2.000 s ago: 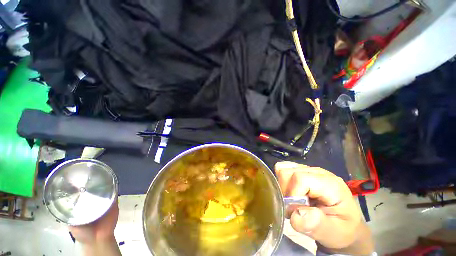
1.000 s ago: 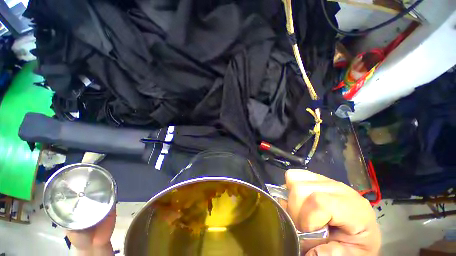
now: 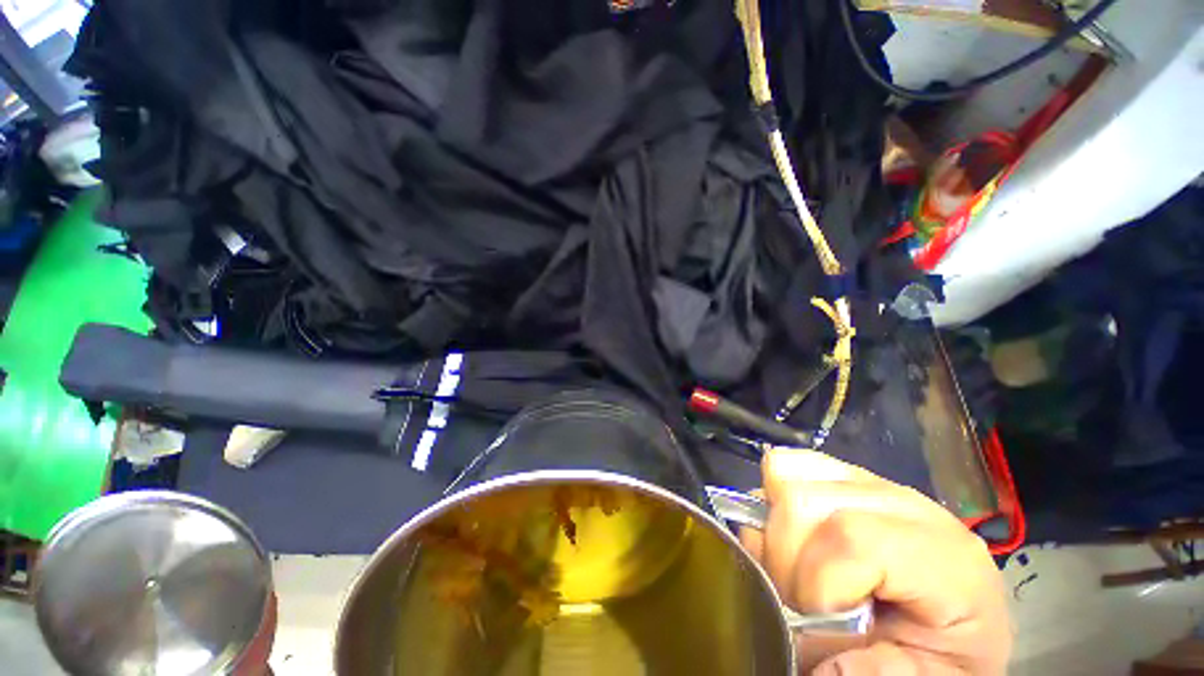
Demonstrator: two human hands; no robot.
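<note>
A shiny metal mug (image 3: 568,581) with yellow-brown drink and floating bits is close in front of me, cut off by the bottom edge and tilted so its inside shows. My right hand (image 3: 885,568) is closed around its handle at the mug's right side. A round silver mug lid (image 3: 152,588) is at the lower left. Of my left hand (image 3: 268,644) only a small strip shows at the lid's lower right edge; it holds the lid, and its fingers are hidden behind it.
Black garments (image 3: 502,159) are heaped behind. A dark padded arm (image 3: 238,383) projects left, with white stripes (image 3: 436,409) at its right end. A red-ended tool (image 3: 746,416) lies near a hanging tan cord (image 3: 799,192). A green surface (image 3: 60,357) is at left.
The lid has moved left and down, and less of my left hand shows. The mug first came lower and tilted, showing its outer far wall; since then it is nearly unchanged in my right hand.
</note>
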